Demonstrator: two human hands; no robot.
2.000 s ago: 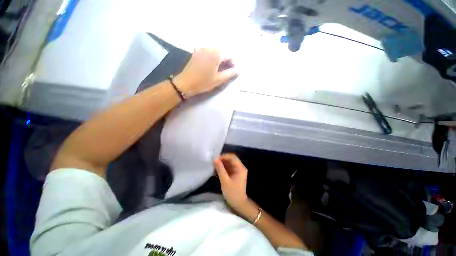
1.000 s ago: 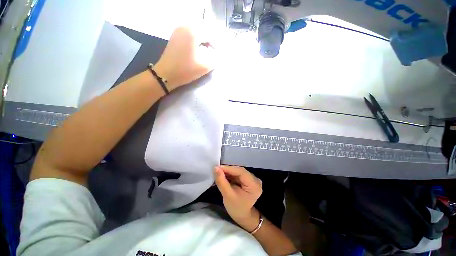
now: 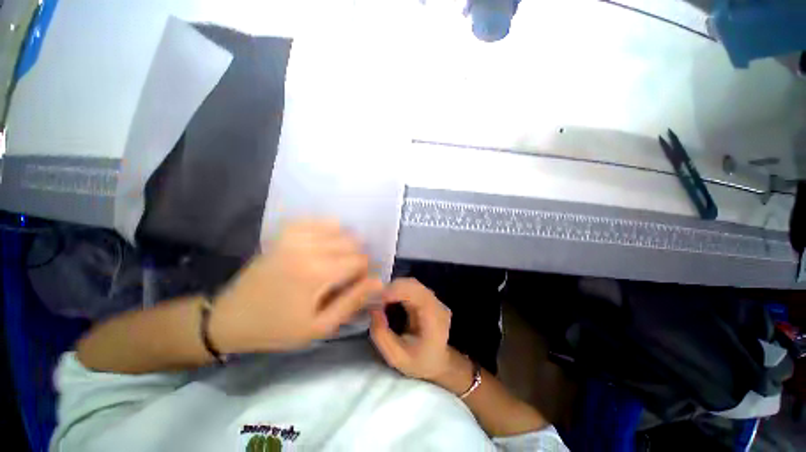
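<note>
The fabric panel (image 3: 340, 177) runs from the bright table area down over the front edge to my lap, with its pale face up. A dark grey face (image 3: 225, 150) and a folded-back pale flap lie at its left. My left hand (image 3: 305, 282) is over the panel's lower part, slightly blurred; its fingertips are near the right hand, and its hold is unclear. My right hand (image 3: 415, 327) pinches the panel's lower right edge below the table edge.
Dark thread snips (image 3: 689, 175) lie on the table at the right. The grey table ruler (image 3: 566, 225) runs along the front edge. A dark grey machine attachment (image 3: 491, 18) shows at the top. A dark fabric pile (image 3: 672, 344) sits below the table at right.
My left hand has moved from the bright area by the needle down towards my right hand. More of the panel on the table is uncovered. The camera view has shifted, cutting off the machine head.
</note>
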